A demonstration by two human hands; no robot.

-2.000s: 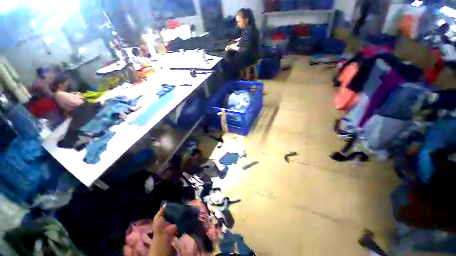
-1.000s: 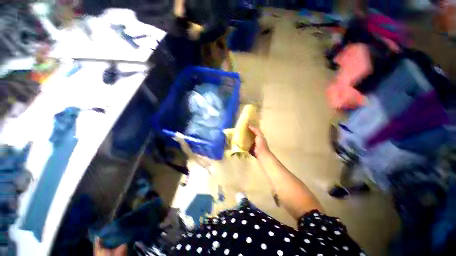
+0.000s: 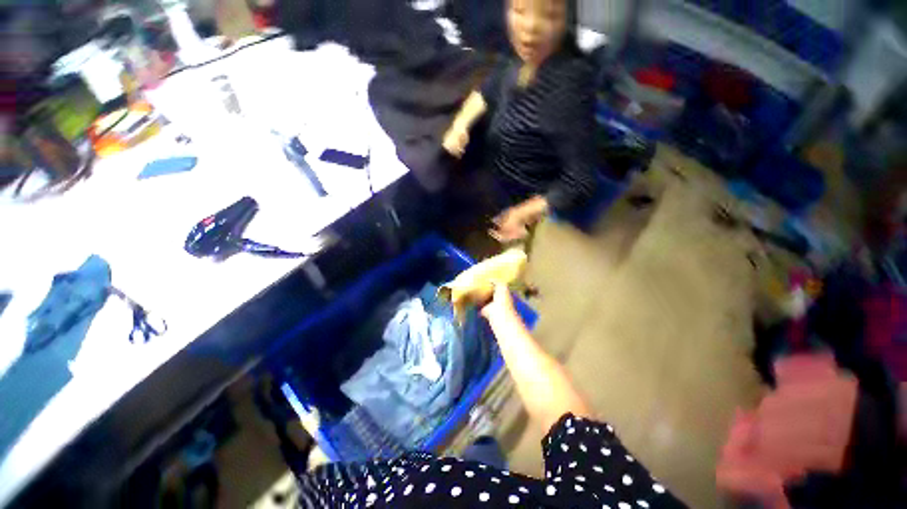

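Observation:
My right hand (image 3: 494,296) holds a yellow cut piece (image 3: 483,278) over the far right rim of a blue crate, with the arm stretched forward. The crate (image 3: 298,398) stands on the floor in front of me and holds crumpled light blue cloth (image 3: 423,358). A seated person's hand (image 3: 519,219) is just beyond the yellow piece; a small gap seems to lie between them, though the frame is blurred. My left hand is not in the picture.
A white table (image 3: 269,109) on the left bears a dark hair dryer (image 3: 225,231), scissors (image 3: 145,324) and blue cloth (image 3: 75,308). A person in a dark striped top (image 3: 547,134) sits beyond the crate. Pink cloth (image 3: 796,423) lies at the right.
The view has moved closer to the crate and the seated person. My right hand has carried the yellow piece toward that person. My left hand, low at the left with dark cloth, has left the picture.

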